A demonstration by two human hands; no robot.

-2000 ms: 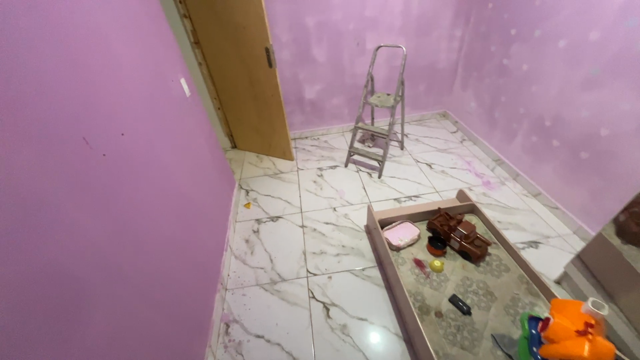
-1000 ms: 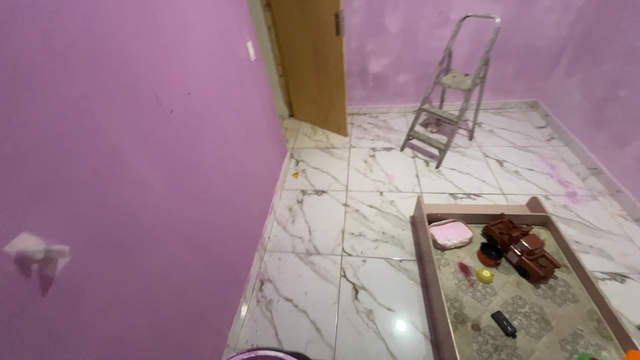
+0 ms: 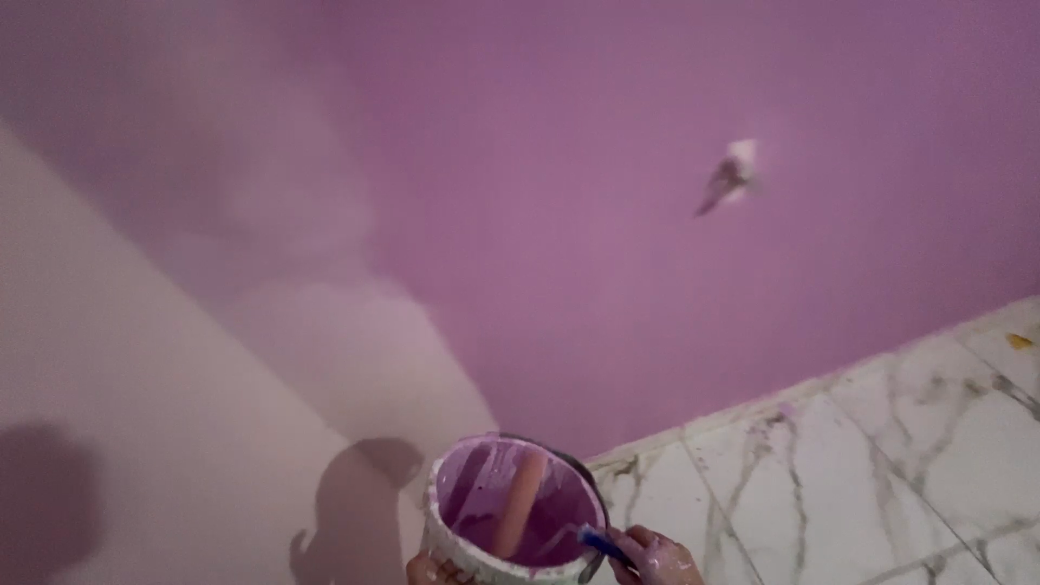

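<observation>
A white plastic bucket (image 3: 433,520), smeared with purple paint, is low in the view, with purple paint inside. My left hand (image 3: 431,571) grips its near left side; only the fingers show. A tan or pinkish stick-like thing (image 3: 521,504) slants inside the bucket; what it is I cannot tell. On the right of the rim, my right hand (image 3: 656,559), spotted with paint, is closed on a blue handle (image 3: 605,546). A thin wire frame, apparently a paint roller's, runs from it into the bucket.
A purple wall (image 3: 569,244) fills the middle, with a wall outlet opening and hanging wires (image 3: 731,175). At left stands a paler wall (image 3: 146,366) bearing shadows. White marbled floor tiles (image 3: 812,487) with paint spots lie at right, and a small yellow-orange scrap (image 3: 1018,341) rests there.
The view has swung left, away from the door, stepladder and toy-filled frame. The bucket, only a rim at the bottom edge a second ago, is now in plain sight with both hands.
</observation>
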